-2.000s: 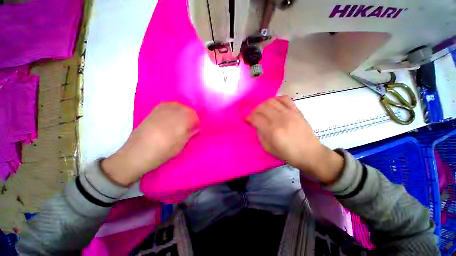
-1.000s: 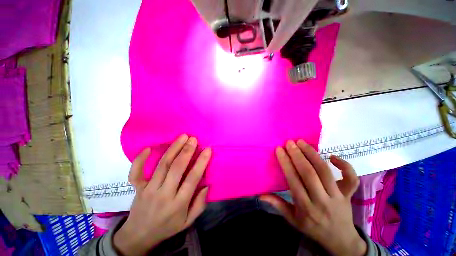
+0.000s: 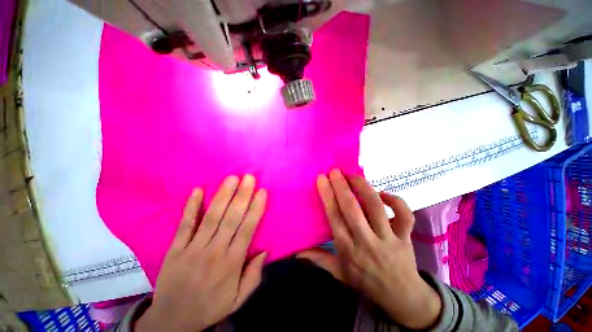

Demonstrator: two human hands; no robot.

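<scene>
A bright pink garment panel [image 3: 162, 142] lies flat on the white table under the sewing machine head [image 3: 188, 26]. A bright light glares on the cloth at the needle area, so the needle and foot cannot be made out clearly. My left hand [image 3: 211, 253] lies palm down on the panel's near part, fingers spread. My right hand [image 3: 370, 243] rests on the panel's near right part, fingertips on the cloth, thumb at its near edge. Neither hand grips anything visible. A knurled silver knob [image 3: 298, 93] sits just right of the light.
Gold-handled scissors [image 3: 533, 117] lie on the table at right. Ruler marks run along the table's front edge [image 3: 415, 170]. Blue crates [image 3: 519, 227] stand below at right, with pink pieces [image 3: 464, 246] beside them. Brown cardboard [image 3: 16, 194] covers the left side.
The hands were first closed on the cloth near the needle, then spread flat on its near part. Since then the view has shifted, with the panel, hands and machine head appearing further left.
</scene>
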